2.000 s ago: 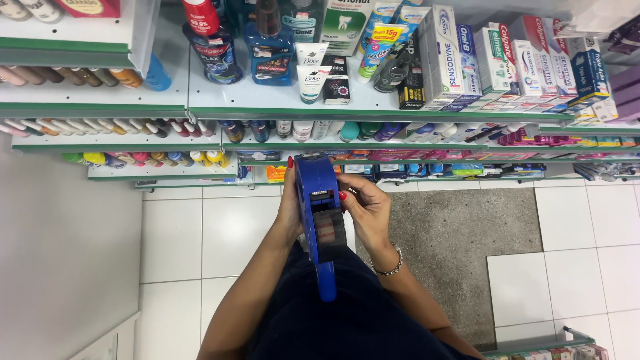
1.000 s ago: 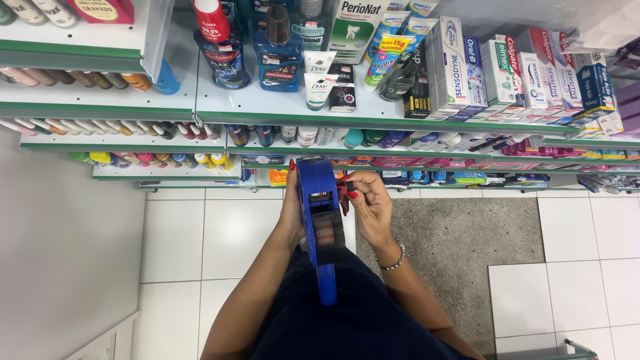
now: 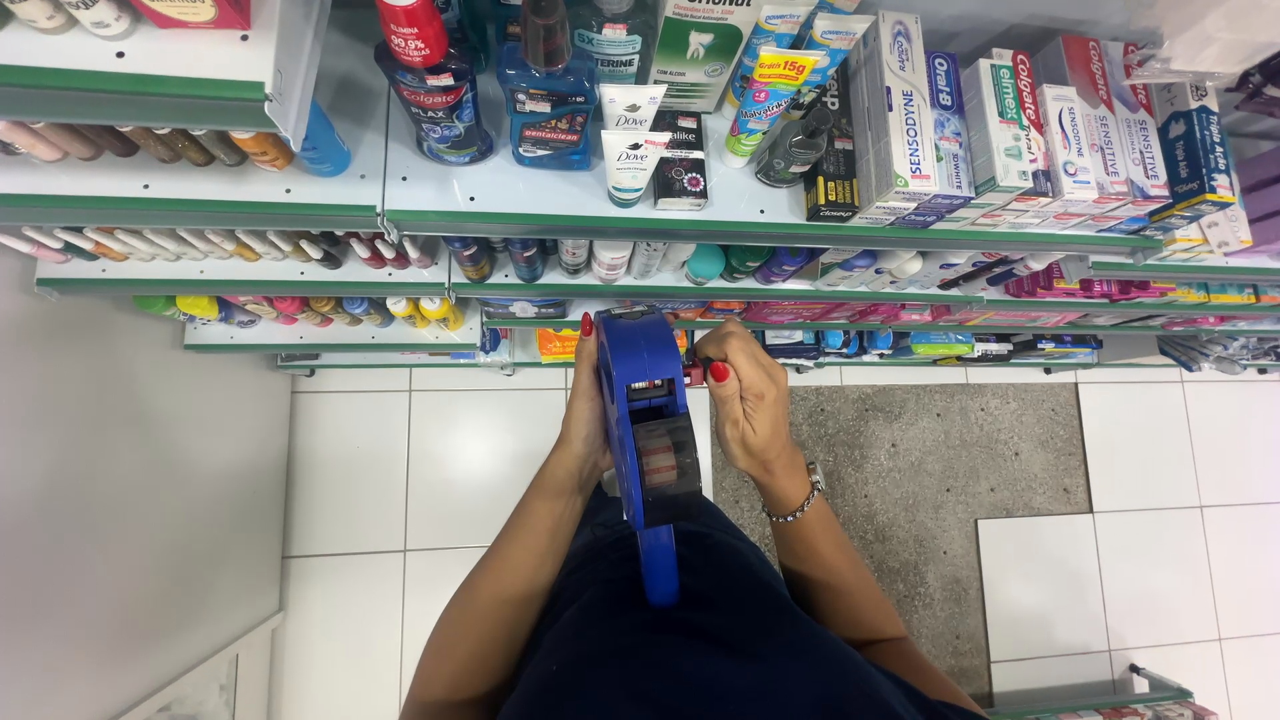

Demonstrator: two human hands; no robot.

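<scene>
A blue handheld price labeler [image 3: 642, 360] with a dark label-roll cover is upright before my body, its handle pointing back toward me. My left hand [image 3: 588, 415] holds its left side, thumb with a red nail along the front end. My right hand [image 3: 745, 400] is at its right side, fingers curled on a small dark red knob or part [image 3: 693, 374] that sticks out of the labeler. A small number band shows in the labeler's window. The fingers of my left hand are mostly hidden behind the tool.
Store shelves run across ahead, with mouthwash bottles [image 3: 437, 110], Dove tubes [image 3: 630, 165], toothpaste boxes [image 3: 895, 120] and, lower down, nail polish bottles and roll-ons. A grey wall stands at left. White floor tiles [image 3: 485, 460] and a bare grey floor patch [image 3: 900, 450] lie below. A shelf corner is at lower right.
My right hand's fingers have closed more tightly around the dark red part at the labeler's side. The labeler stays in my left hand.
</scene>
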